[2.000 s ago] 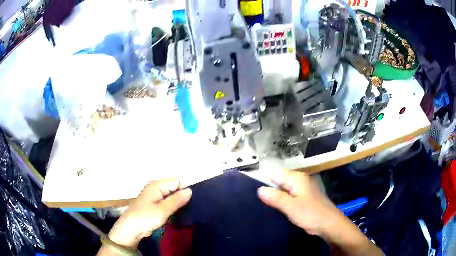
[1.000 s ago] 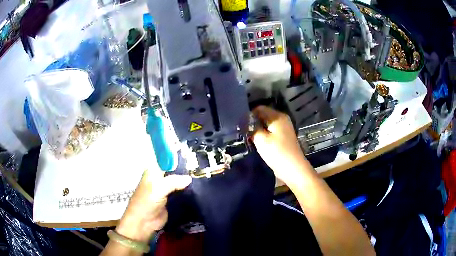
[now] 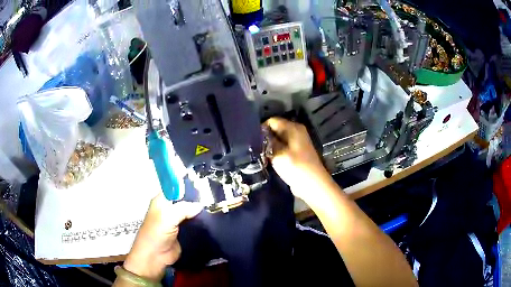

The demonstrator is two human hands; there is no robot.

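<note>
The dark garment (image 3: 241,235) lies under the button-sewing machine head (image 3: 210,120) and hangs over the table's front edge. The shiny button clamp (image 3: 227,193) is at the cloth's upper edge. My left hand (image 3: 159,232) holds the garment just left of the clamp, thumb on top. My right hand (image 3: 291,154) is at the right side of the machine head, fingers bent; its fingertips are partly hidden beside the head, and I cannot tell what they grip.
A teal-handled screwdriver (image 3: 163,168) stands left of the head. A clear bag of buttons (image 3: 84,162) is at the left. The feeder arm (image 3: 406,134), green-rimmed bowl (image 3: 442,75) and keypad (image 3: 278,46) are at the right. A printed scale (image 3: 101,231) marks the front left.
My right hand has moved from the garment's front edge up beside the machine head. My left hand has shifted slightly left and down with the cloth. The garment now reaches under the clamp.
</note>
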